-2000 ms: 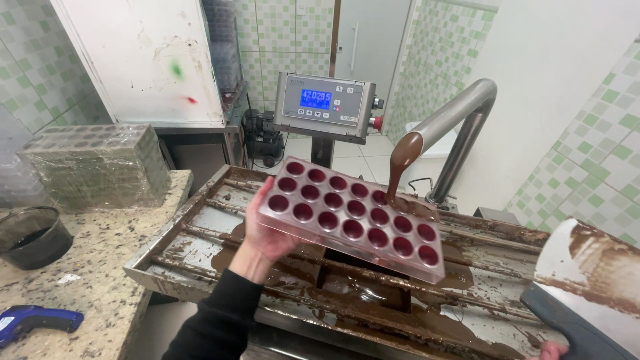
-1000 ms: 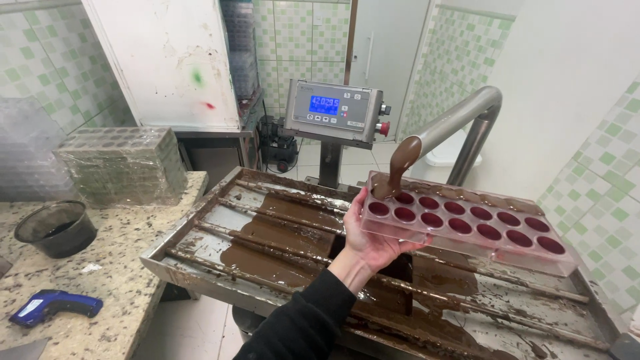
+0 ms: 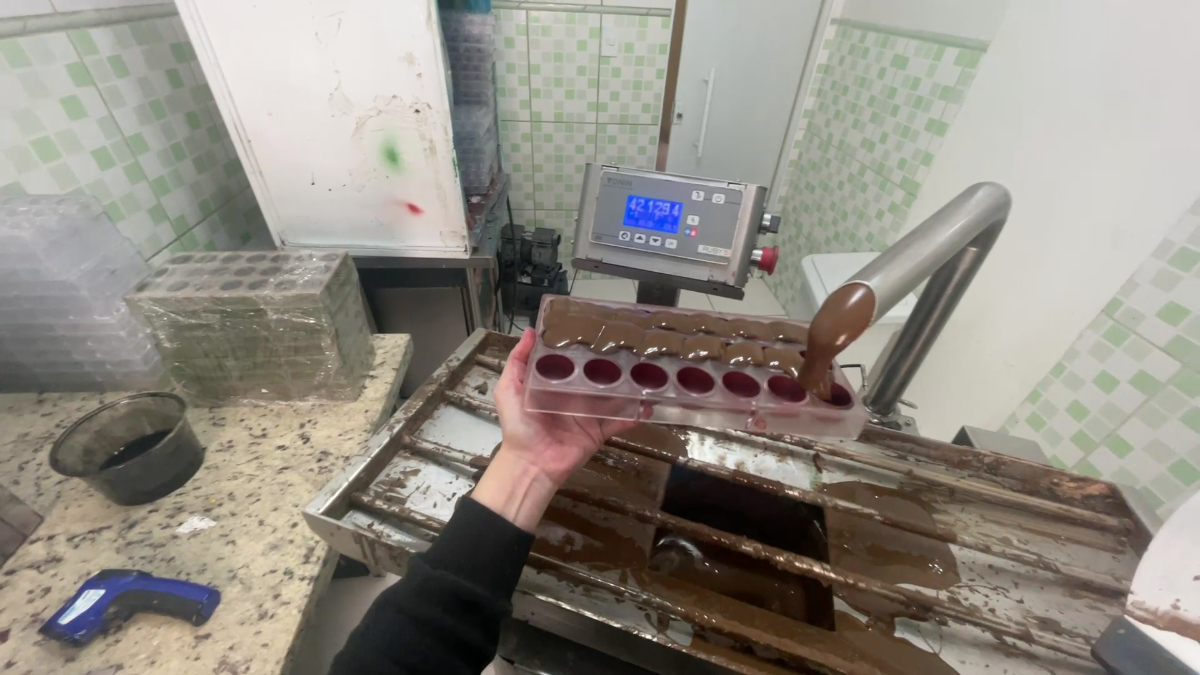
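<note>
My left hand (image 3: 553,422) grips the left end of a clear chocolate mold (image 3: 600,398) from below, palm up. Melted chocolate (image 3: 656,337) covers its back rows of cavities, while most of the front row shows bare, dark red cups. From the steel spout (image 3: 914,253) a stream of chocolate (image 3: 836,328) falls onto the mold's front right corner. Under the mold lies a metal tray with chocolate-coated bars (image 3: 422,450) and a dark square opening. My right hand is out of view; part of a scraper (image 3: 1148,637) with a chocolate-smeared white surface shows at the lower right edge.
A control box with a lit display (image 3: 670,225) stands behind the tray. On the granite counter (image 3: 262,469) at left are a dark bowl (image 3: 127,450), a blue infrared thermometer (image 3: 131,600), a plastic-wrapped stack of molds (image 3: 253,328) and stacked clear trays (image 3: 70,300).
Chocolate now covers the mold's back rows; two seconds ago most cavities were bare. Since one second ago, my left hand has moved the mold leftward, and the stream has passed from its left end to its right.
</note>
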